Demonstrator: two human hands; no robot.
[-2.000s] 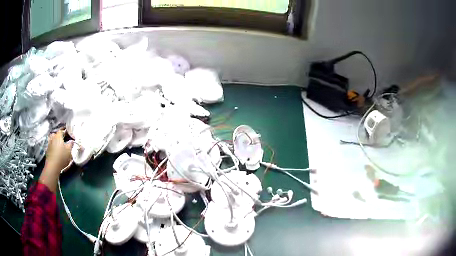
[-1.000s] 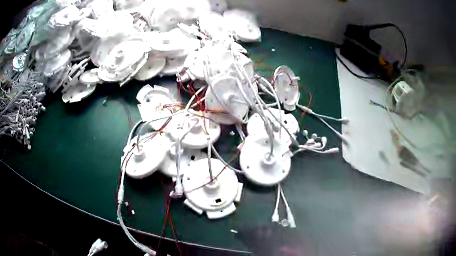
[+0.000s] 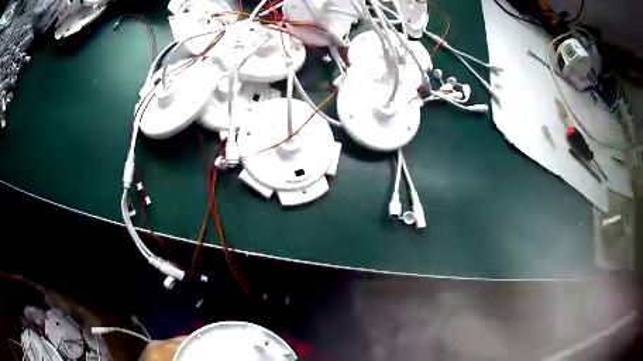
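Note:
A round white base [image 3: 236,343] is at the bottom edge, smooth rounded rim up, cut off by the picture's edge. My left hand [image 3: 163,349] shows only as a small part at the base's left side and holds it. A thin white cable end [image 3: 116,330] sticks out left of that hand. My right hand is not visible; a dark red patch right of the base is too blurred to name. Several white bases with cables lie on the green bench top [image 3: 465,233], one with square tabs [image 3: 285,151] nearest.
Thin red and orange wires and a white cable connector [image 3: 168,268] hang over the bench's front edge. An open cardboard box [image 3: 21,285] with white parts is at lower left. A red-and-black tool [image 3: 579,146] lies on the white sheet [image 3: 518,106] at right. Bundled cable ends [image 3: 13,56] are at far left.
The view has tilted down, so the bench pieces sit higher and the box shows. My left hand, earlier at the heap on the left, is now low with a base. The blur at lower right has shifted.

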